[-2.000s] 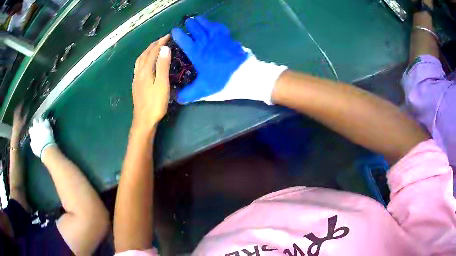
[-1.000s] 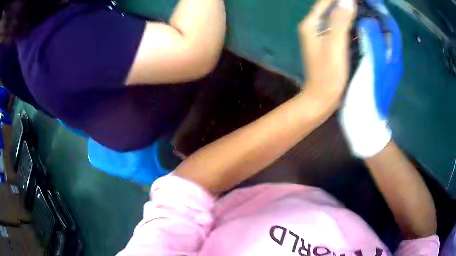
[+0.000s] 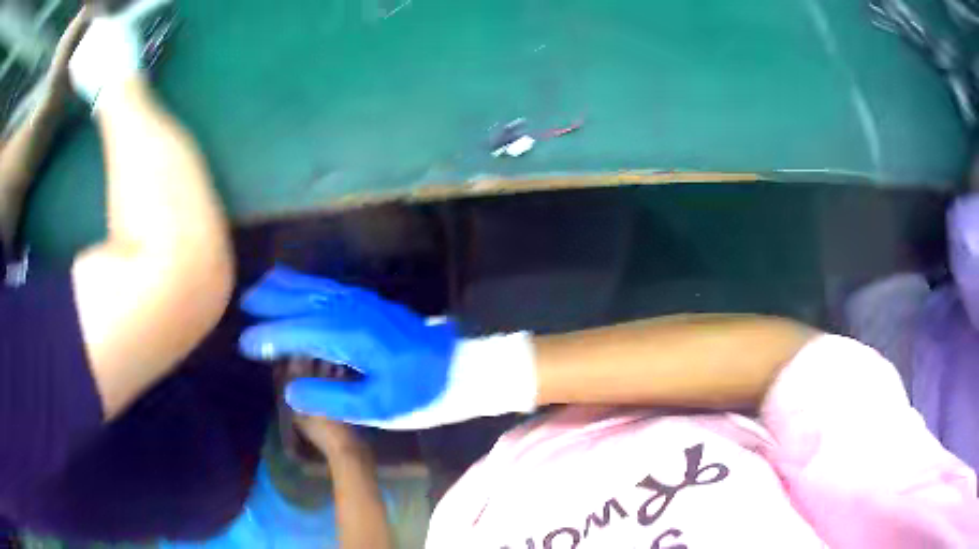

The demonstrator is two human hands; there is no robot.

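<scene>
A small dark wired part with a pale white piece and a thin red lead lies on the green bench near its front edge. My gloved right hand is below the bench edge, blurred, with its blue fingers spread and nothing visibly held. My bare left hand is mostly hidden under the glove; only part of it and the forearm show. A dark patch shows between the glove's fingers and thumb, too blurred to identify.
The green bench curves across the top. A coworker's bare arm and white-gloved hand are at left. Another person's purple sleeve is at right. Blurred dark items lie top right. A blue object is low at left.
The view has swung. Both my hands have come off the bench to below its front edge, at left. The dark cluster between them no longer shows clearly; a small wired part shows on the bench.
</scene>
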